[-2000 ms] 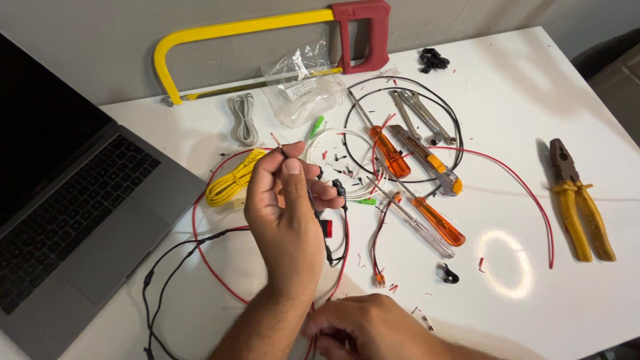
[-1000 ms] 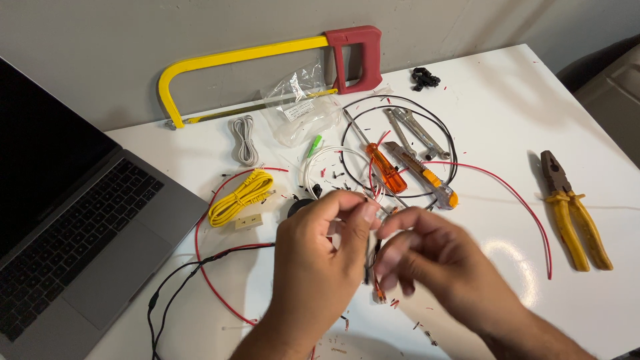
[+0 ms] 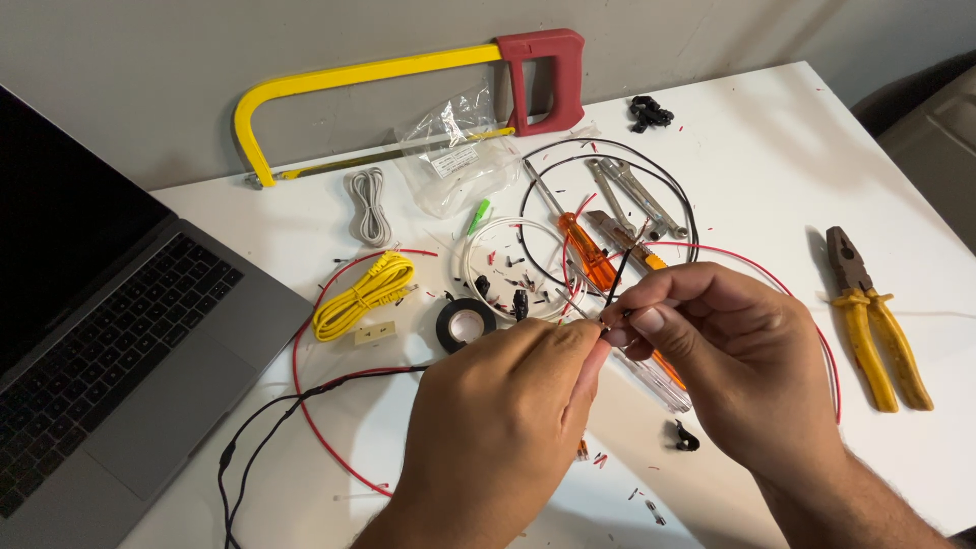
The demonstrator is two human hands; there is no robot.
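My left hand and my right hand meet fingertip to fingertip near the middle of the view. Between the right thumb and forefinger is a thin black wire, its end pointing up and away. The left fingertips pinch at the wire's lower part, where a little bare copper seems to show; the exact join is hidden by the fingers. A roll of black electrical tape lies just beyond my left hand. Behind my right fingers lie an orange-handled screwdriver, a utility knife and a clear-handled screwdriver.
A laptop stands at left, with a yellow cable and red wire beside it. A hacksaw leans on the wall behind a plastic bag. Wrenches, black-wire loops and pliers lie right.
Two seconds ago my right hand was low near the table's front; it rose to meet my left hand. Since one second ago, a black wire end shows above the right fingertips.
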